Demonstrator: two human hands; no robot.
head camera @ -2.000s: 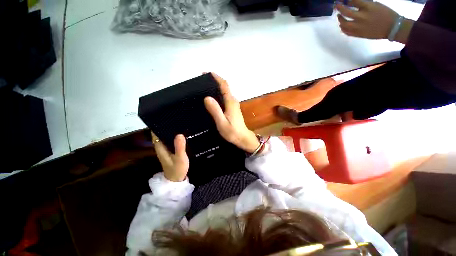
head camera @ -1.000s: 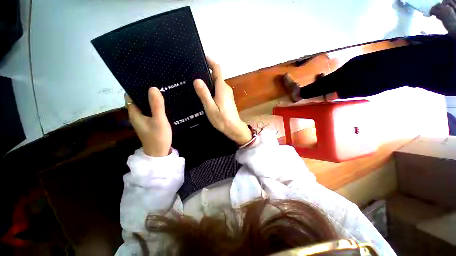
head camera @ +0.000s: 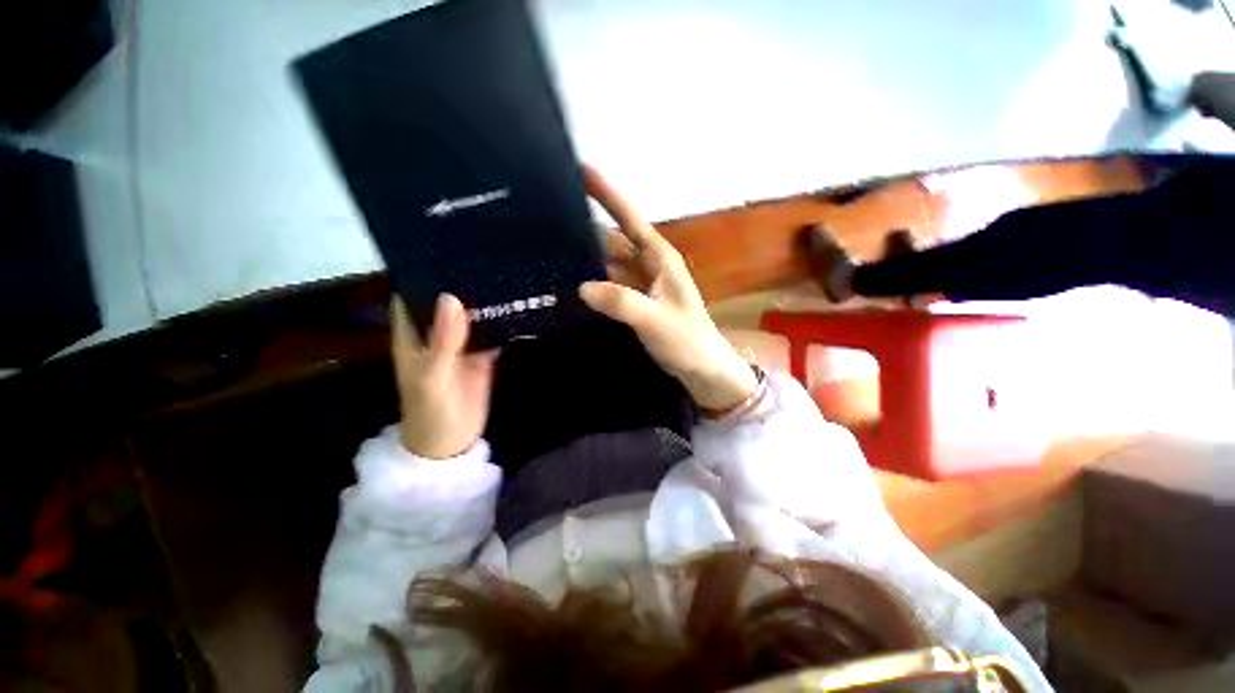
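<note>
A closed black box [head camera: 454, 149] with white lettering on its face is held up over the front edge of the white table, tilted and slightly blurred. My left hand [head camera: 444, 379] grips its lower left corner, with the thumb on the face. My right hand [head camera: 666, 305] grips its lower right side, with the thumb at the edge of the face and the fingers partly behind it. The box's underside and contents are hidden.
Black boxes [head camera: 41, 257] lie on the white table [head camera: 759, 102] at the left. A red stool [head camera: 935, 393] stands on the right. A brown carton [head camera: 1165, 528] is at the lower right. Another person's dark-clothed leg [head camera: 1029, 251] and part of a hand show at the right.
The box was tipped from a view of its side edge to its lettered face. Since the last frame it has shifted slightly right, and both hands have moved lower on it.
</note>
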